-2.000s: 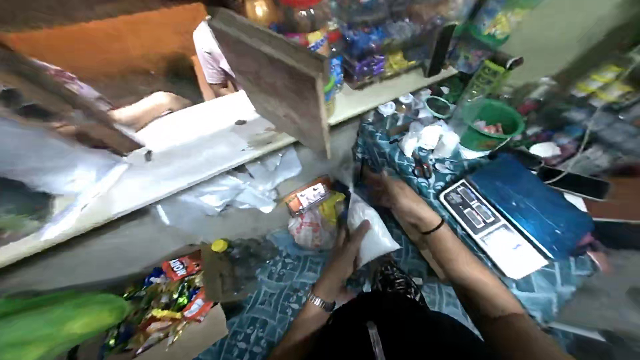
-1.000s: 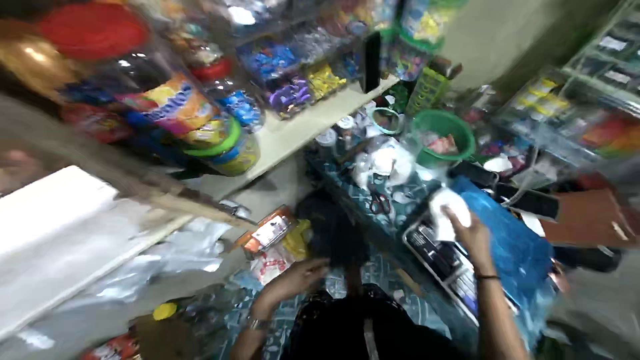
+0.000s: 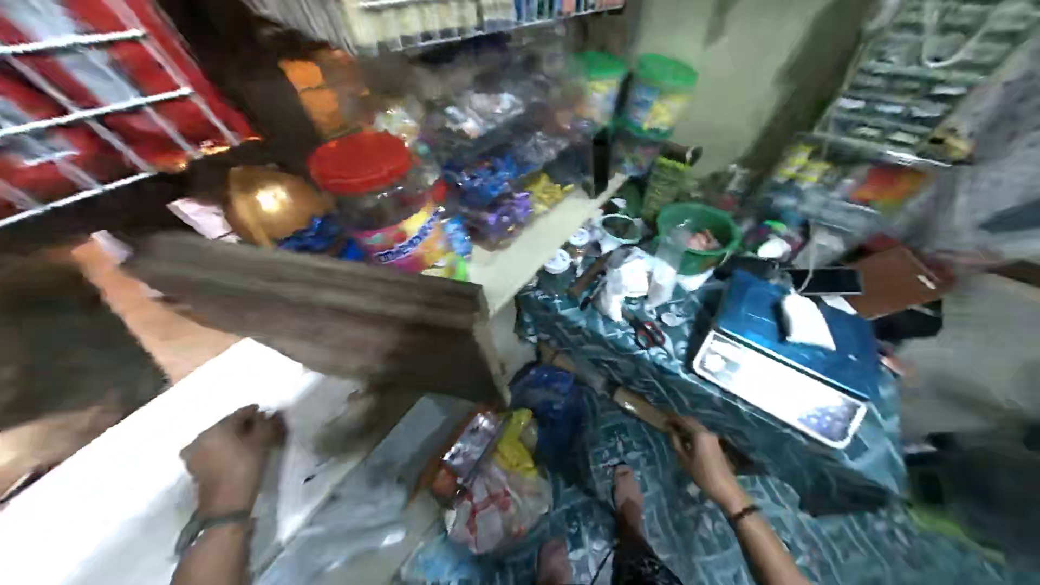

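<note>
My left hand (image 3: 231, 451) is closed, blurred, over the white counter ledge (image 3: 106, 496), near the end of a wooden board (image 3: 325, 317); whether it holds anything cannot be told. Low at centre right, my right hand (image 3: 695, 447) is by the edge of the patterned cloth, its fingers at a brown strip (image 3: 642, 409); its grip is unclear. A small white bag (image 3: 807, 321) lies on the blue top of a weighing scale (image 3: 796, 341). Scissors (image 3: 648, 334) rest on the cloth to the left of the scale, near a white plastic bag (image 3: 634, 280).
A green basin (image 3: 699, 236) stands behind the scale. Red-lidded jar (image 3: 374, 195) and packets of sweets line the shelf behind the board. Plastic bags with goods (image 3: 496, 496) lie below the board. A brown folder (image 3: 898, 280) and a dark phone (image 3: 825, 281) are at the right.
The small white bag, in my right hand at the scale a second ago, now lies on the scale, let go. My right hand has come down off it. My left hand is now over the ledge.
</note>
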